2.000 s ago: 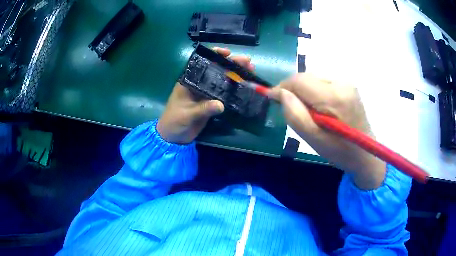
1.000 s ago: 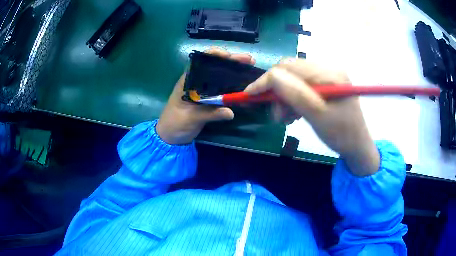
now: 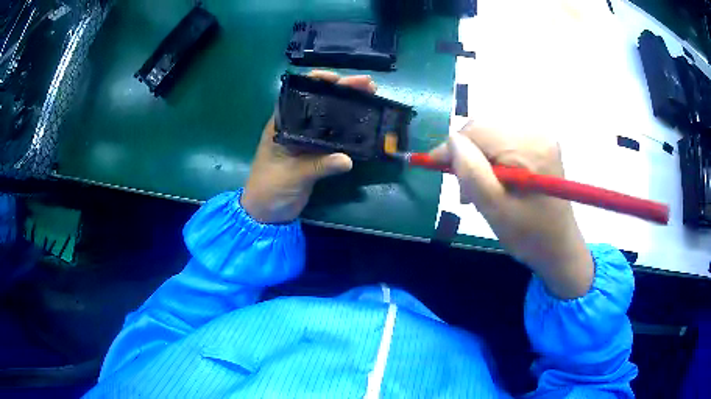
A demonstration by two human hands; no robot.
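Note:
My left hand [image 3: 284, 175] holds a black plastic housing [image 3: 331, 121] above the green mat, its open side facing me, thumb on the near long edge and fingertips over the far edge. My right hand [image 3: 507, 167] grips a red-handled brush [image 3: 581, 192] near its ferrule. The orange-brown bristles are inside the housing at its right end. Whether they touch the inner wall or floor is hard to tell. The brush handle points right and is slightly blurred.
On the green mat [image 3: 210, 132] lie another black housing [image 3: 343, 44] behind the held one and a narrow black cover [image 3: 178, 51] at left. A white sheet [image 3: 538, 86] with black tape pieces covers the right. Black parts [image 3: 698, 175] lie at far right. Shiny gridded film [image 3: 51, 101] is at left.
The bristles have moved from the housing's near left corner to its right end. The housing has tipped so its ribbed inside shows more. The right hand has shifted right, off the housing.

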